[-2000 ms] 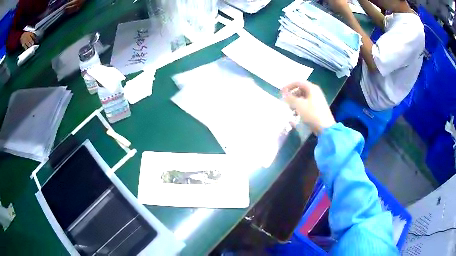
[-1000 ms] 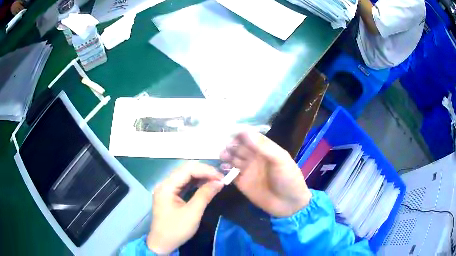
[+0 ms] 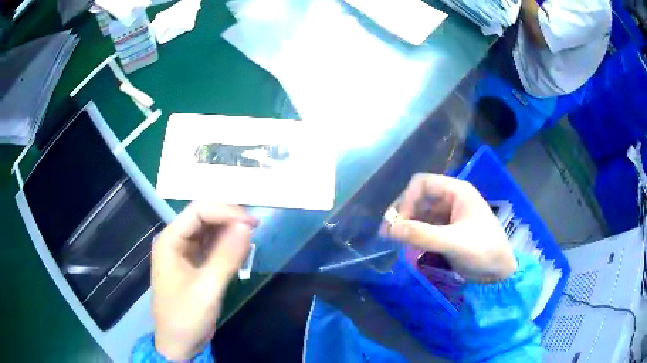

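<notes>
A clear film (image 3: 319, 237) stretches between my hands over the bench edge; its outline is hard to see. My left hand (image 3: 202, 273), slightly blurred, pinches its left side, beside a small white tab (image 3: 247, 261). My right hand (image 3: 454, 227) pinches its right side, with a small white piece (image 3: 392, 215) at the fingertips. A dark-screened tablet (image 3: 92, 220) with pale sheet around it lies at the left, partly hidden by my left hand. A white smoothing board (image 3: 245, 188) with a metallic middle patch lies behind the film.
A white tape frame (image 3: 135, 132) and cream stick (image 3: 136, 94) are behind the tablet. Shiny liner sheets (image 3: 347, 78) lie beyond the board, a printed bottle (image 3: 135, 46) back left, stacked sleeves (image 3: 32, 92) far left. A blue bin (image 3: 488, 166) stands below the edge. A person sits at upper right.
My right hand first reached at the liner sheets, then met my left hand around a small white piece. Now my hands have moved apart with the clear film between them. The view has tilted down.
</notes>
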